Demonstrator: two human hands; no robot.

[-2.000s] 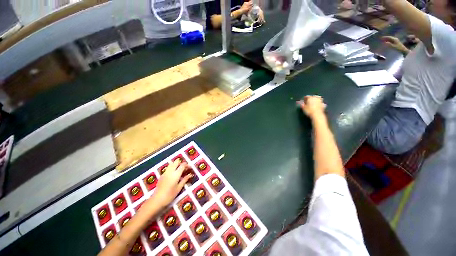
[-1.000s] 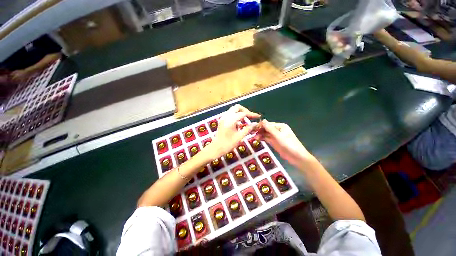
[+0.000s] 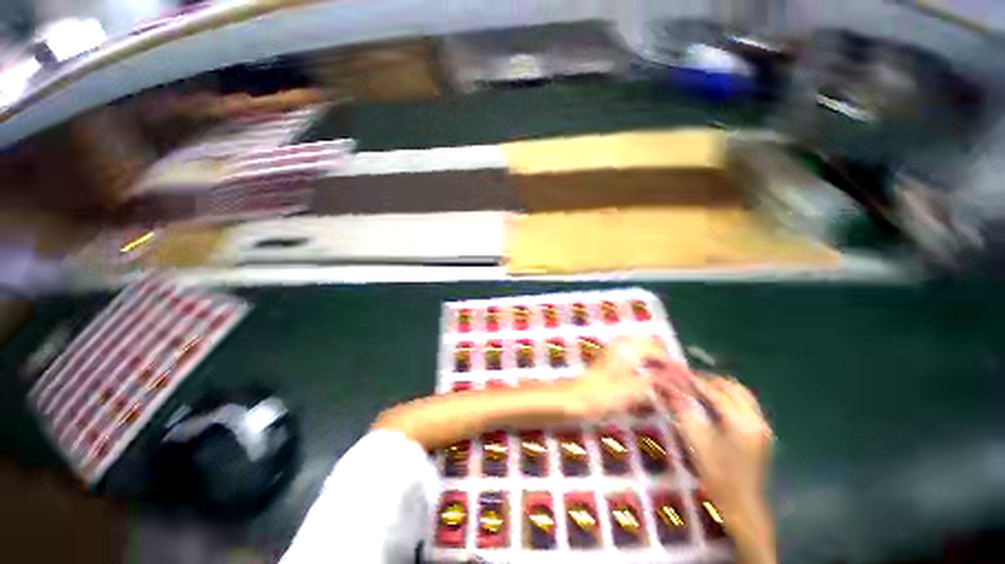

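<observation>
A white compartment tray (image 3: pixel 476 485) lies in front of me on the dark-green bench, with red-and-black pieces (image 3: pixel 573 452) with gold centres in its rows. My left hand (image 3: pixel 626 375) and my right hand (image 3: pixel 722 424) meet over the tray's right side. Something red shows between their fingertips, but blur hides its shape and which hand grips it. The hands and my left forearm cover several cells.
Another filled tray (image 3: pixel 132 369) lies at left, with a black head strap (image 3: pixel 226 452) between the trays. Beyond the bench edge are a grey panel (image 3: pixel 375 237), a plywood board (image 3: pixel 628 237) and blurred clear boxes (image 3: pixel 799 193). A person's arm (image 3: pixel 237 105) is at the far left.
The view has turned left and blurred, and the left tray shows more fully. Both hands are still together over the tray, now at its right side lower than its back edge.
</observation>
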